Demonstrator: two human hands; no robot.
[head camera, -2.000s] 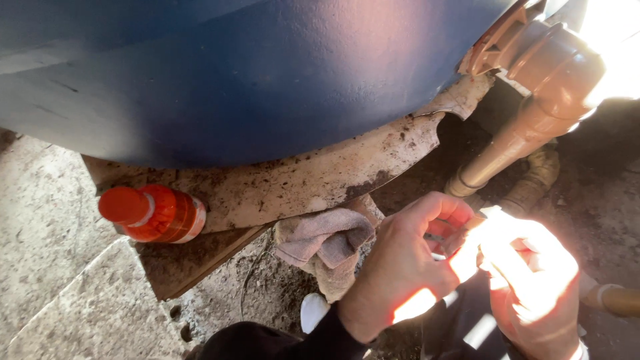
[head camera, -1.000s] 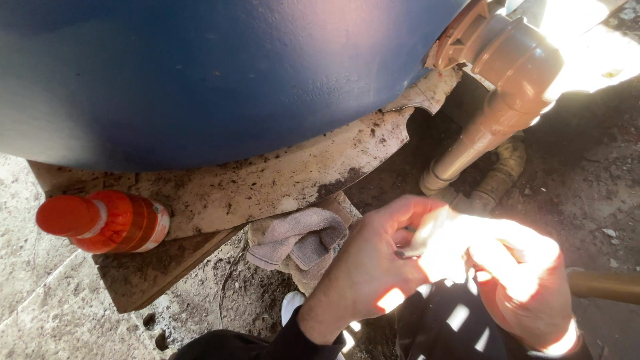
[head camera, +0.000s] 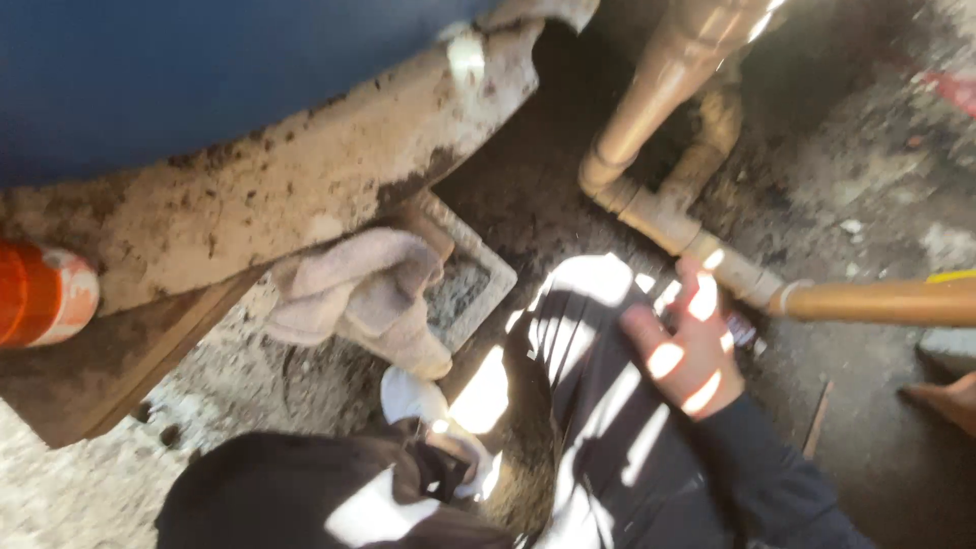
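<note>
My right hand (head camera: 690, 339), blurred and striped with sunlight, is beside my dark-trousered knee (head camera: 587, 343) and just below the brown plastic pipe (head camera: 736, 271). Its thumb and a finger are spread, and nothing shows between them. Close against its far side is a small dark object (head camera: 741, 329) with light marks, too blurred to name. My left hand is not in view. A crumpled greyish-pink cloth (head camera: 366, 290) hangs at the edge of the support under the blue tank (head camera: 229, 69). At the left edge lies an orange-red plastic bottle (head camera: 38, 293), partly cut off.
A brown pipe (head camera: 648, 99) comes down from the top to a joint, then runs right as another pipe (head camera: 877, 302). A square-edged block or frame (head camera: 488, 293) sits beside the cloth. A wooden board (head camera: 152, 358) juts below the tank's support. A thin stick (head camera: 818, 419) lies at right.
My hands were together in bright sunlight, handling a small pale thing; now they are apart. The right hand is down by the pipe, and the left has left the view. The view has shifted.
</note>
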